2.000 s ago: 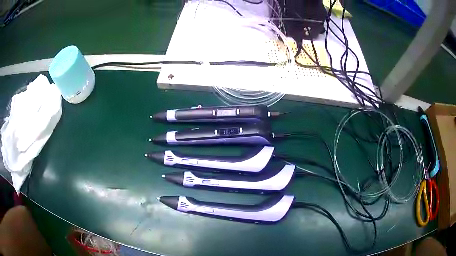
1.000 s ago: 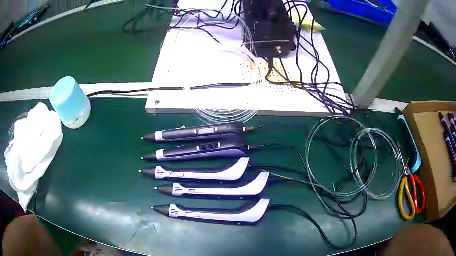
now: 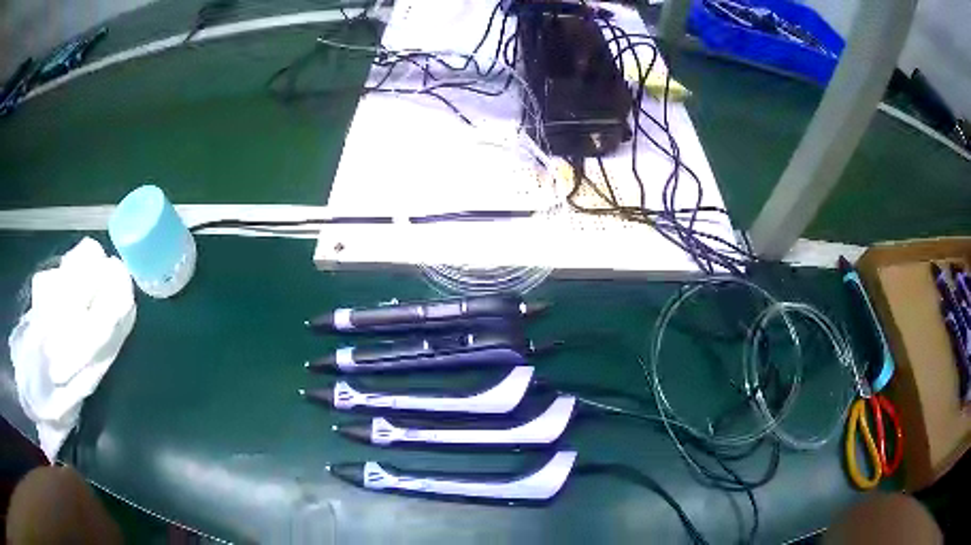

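Several black pen-shaped devices lie in a row, tips to the left. The upper two show dark faces, the top one (image 3: 431,313) and one below it (image 3: 426,350). The lower ones show white-lavender sides, the lowest (image 3: 468,476) included. Black leads run right from their rear ends. Loose coils of clear filament (image 3: 801,367) lie to their right over black leads. No hand can be made out. Two blurred, brownish rounded shapes at the bottom left and bottom right are cut off by the edge and show no fingers.
White cloth (image 3: 72,335) and a light-blue cylinder (image 3: 152,241) are at left. A black box (image 3: 575,85) and tangled leads lie on a white board (image 3: 426,176). A grey post (image 3: 836,133), scissors (image 3: 865,445), blue-edged tool (image 3: 871,325) and cardboard tray (image 3: 900,287) are at right.
The view has shifted, so the bench things now sit lower than one second ago, and more of the black box and blue bin shows. The pens keep their order.
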